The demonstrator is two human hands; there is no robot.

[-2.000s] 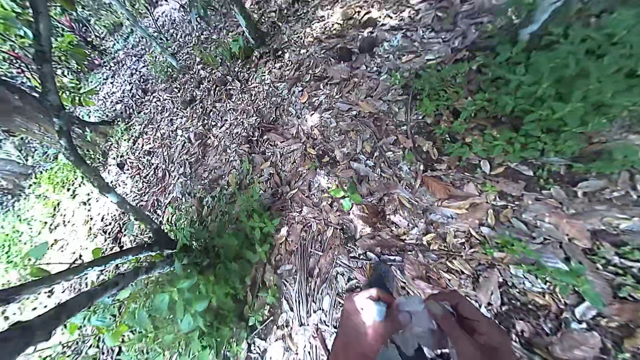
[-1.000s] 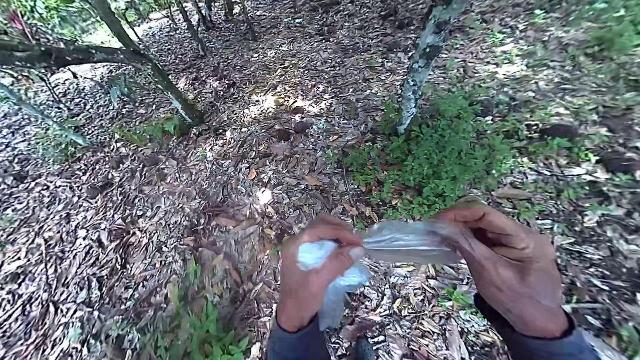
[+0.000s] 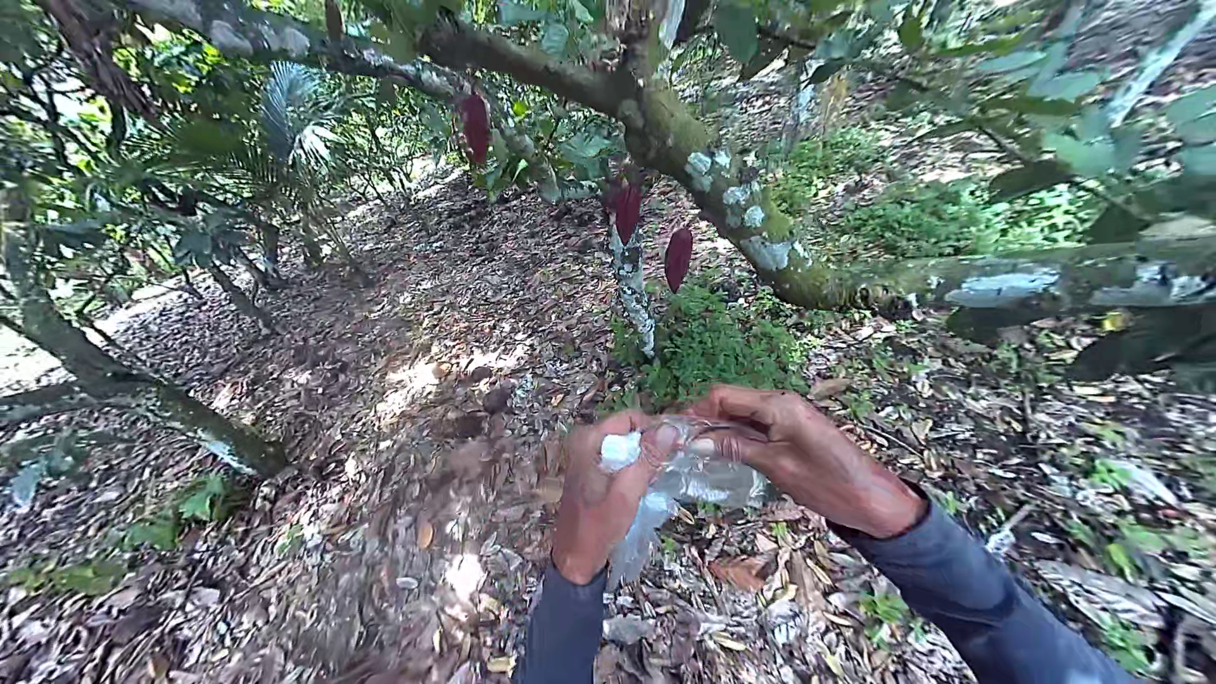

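My left hand (image 3: 600, 494) grips part of a clear plastic bag or film (image 3: 717, 480), with a small white wad (image 3: 620, 450) tucked between its thumb and fingers. I cannot tell what the wad is made of. From the right, my right hand (image 3: 793, 451) pinches the plastic's upper edge, its fingertips close to my left thumb. The plastic hangs below both hands. Dark sleeves cover both forearms. Beyond the hands, red cacao pods (image 3: 475, 129) hang by the branches, one of them (image 3: 678, 258) lower down near the thick trunk.
A mossy, lichen-spotted tree limb (image 3: 731, 190) crosses ahead and bends off to the right. A thin pale trunk (image 3: 631, 285) rises from a green leafy plant (image 3: 722, 347). Another leaning trunk (image 3: 214, 432) stands at the left. Dry leaves (image 3: 380, 570) cover the ground.
The view has lifted and shows branches with pods. A second ago my hands were farther apart with the plastic stretched between them; now they are close together and the plastic hangs bunched.
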